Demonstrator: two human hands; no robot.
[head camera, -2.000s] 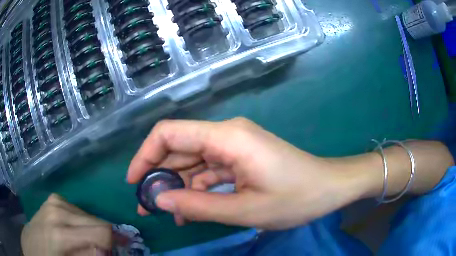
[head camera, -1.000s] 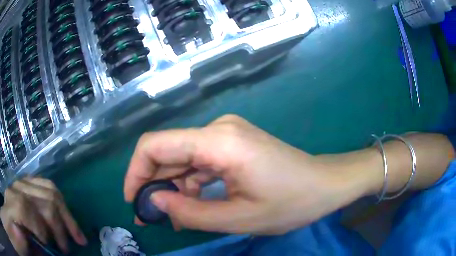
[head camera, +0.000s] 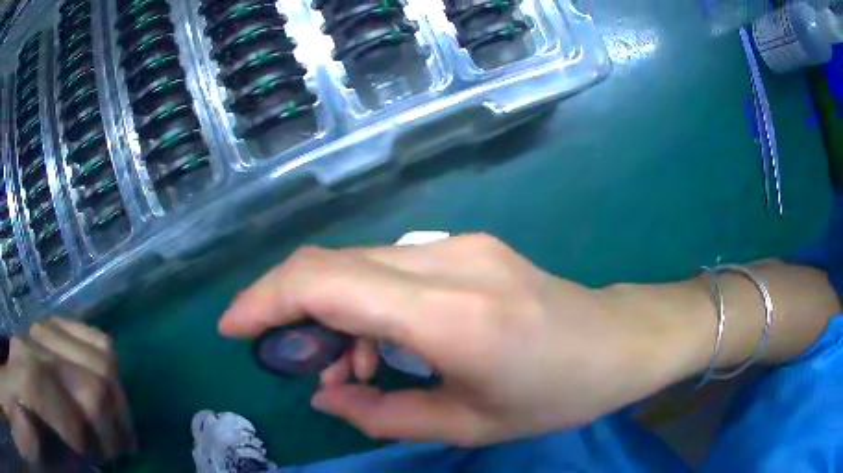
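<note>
My right hand (head camera: 481, 333), wearing two thin silver bracelets, reaches in from the right. It holds a round black speaker unit (head camera: 300, 349) between its fingers over the green mat. The unit shows a dark, shiny face with a greyish-pink centre. My thumb is below the unit and apart from it. My left hand (head camera: 67, 393) is at the lower left, cut off by the edge, its fingers bent downward and blurred. Whether it holds anything cannot be told. A white crumpled cluster (head camera: 226, 443) lies on the mat between the hands.
A clear blister tray (head camera: 356, 166) with columns of black discs fills the upper left. White pieces, probably a wipe (head camera: 421, 237), show partly behind my right hand. Spare tweezers (head camera: 765, 129) lie at the right below a translucent bottle (head camera: 795, 39). The green mat (head camera: 601, 185) lies beneath.
My right thumb has come off the unit's face and moved down, and the unit is tilted flatter. My left hand moved up and left from its earliest position. The camera view has shifted slightly.
</note>
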